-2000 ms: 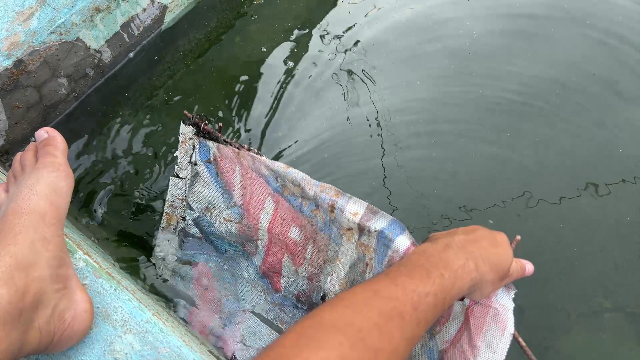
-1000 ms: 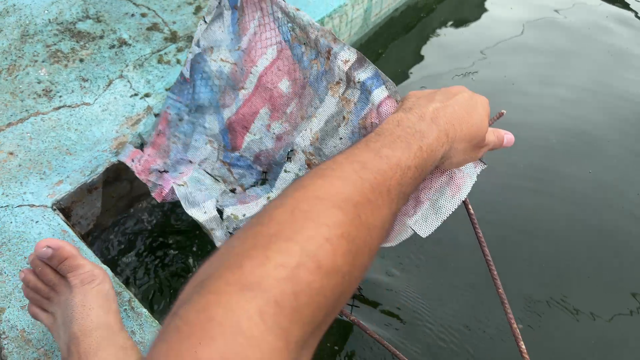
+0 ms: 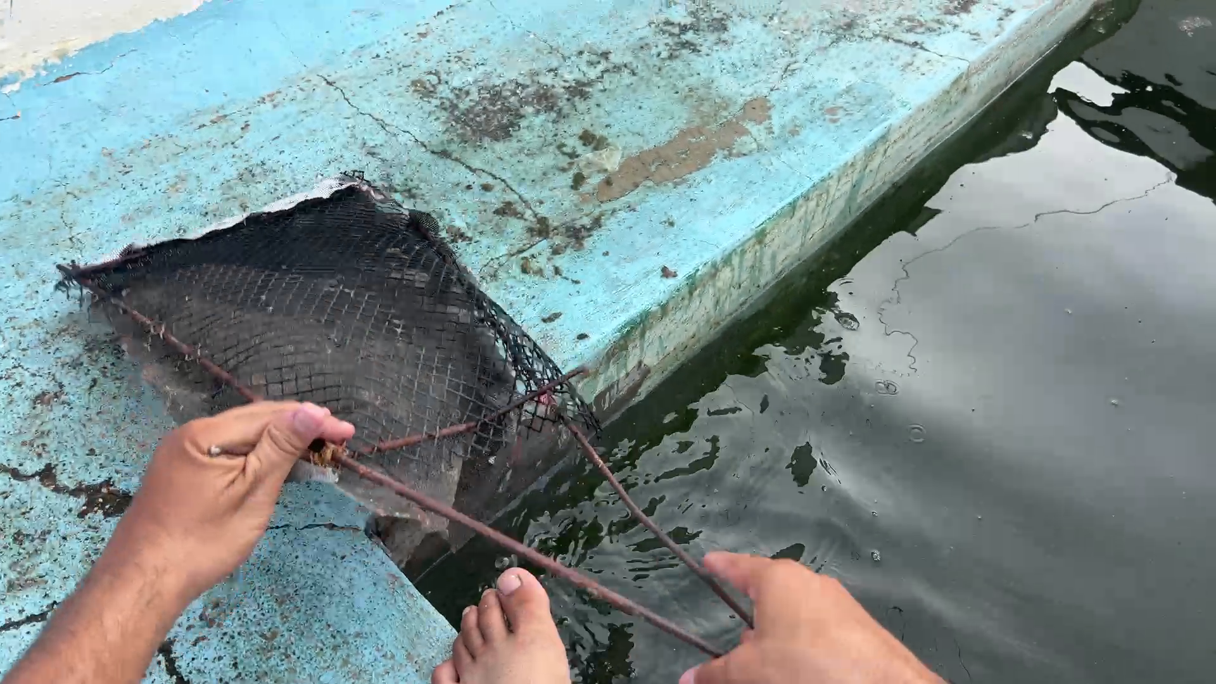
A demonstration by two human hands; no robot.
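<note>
A black mesh net [image 3: 380,294] on a rusty metal rod frame [image 3: 532,551] lies on the blue painted ledge, with sheet material under the mesh. Near the frame's wired joint, my left hand [image 3: 228,484] is closed on the rod, thumb against fingers. At the lower right, my right hand [image 3: 798,627] is at the ends of two rods that reach out over the water; its fingers are partly cut off by the frame edge, and its grip is not fully visible.
The cracked, light-blue concrete ledge [image 3: 722,209] drops at a straight edge to dark green water [image 3: 1026,427]. My bare foot [image 3: 513,636] is at the bottom, beside the ledge corner. A notch in the ledge lies under the net's near side.
The net has moved from the water onto the ledge, and its black mesh side now shows instead of the coloured woven sheet. My left hand has come into view on the rod. The view has shifted.
</note>
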